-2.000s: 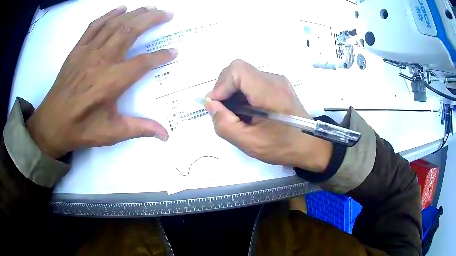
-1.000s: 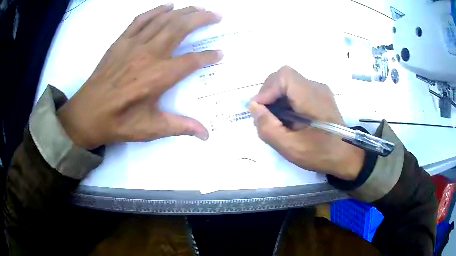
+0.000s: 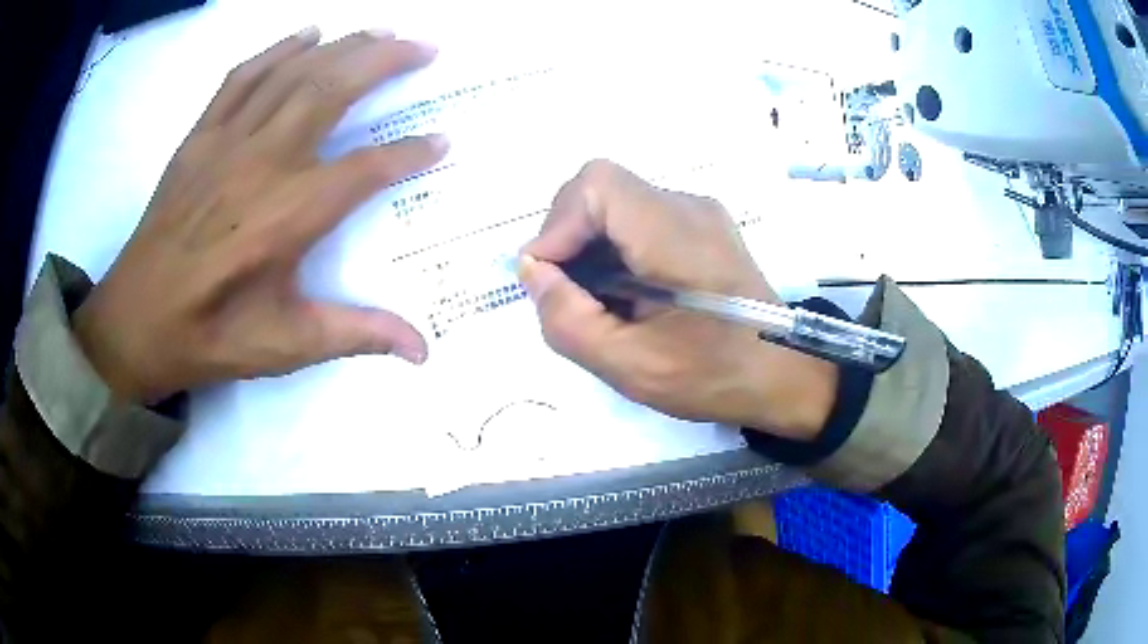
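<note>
A white printed form sheet (image 3: 340,434) lies on the white tabletop, washed out by glare, with blocks of small dark print and long ruled lines. A curved pen mark (image 3: 485,425) shows near its lower part. My right hand (image 3: 680,296) grips a gel pen (image 3: 768,315) with a clear barrel and dark cap end; its tip meets the sheet beside the lower print block. My left hand (image 3: 252,214) lies spread on the paper at the left, fingers apart, holding nothing.
A grey ruler tape (image 3: 478,520) runs along the curved front table edge. A white and blue sewing machine head (image 3: 1032,88) stands at upper right, with shiny metal plate parts (image 3: 869,132) to its left. Below right are a blue crate (image 3: 841,535) and a red box (image 3: 1076,459).
The whole view shifted to the right side of the picture and back. Both hands keep nearly the same place on the sheet, and the pen stays in my right hand.
</note>
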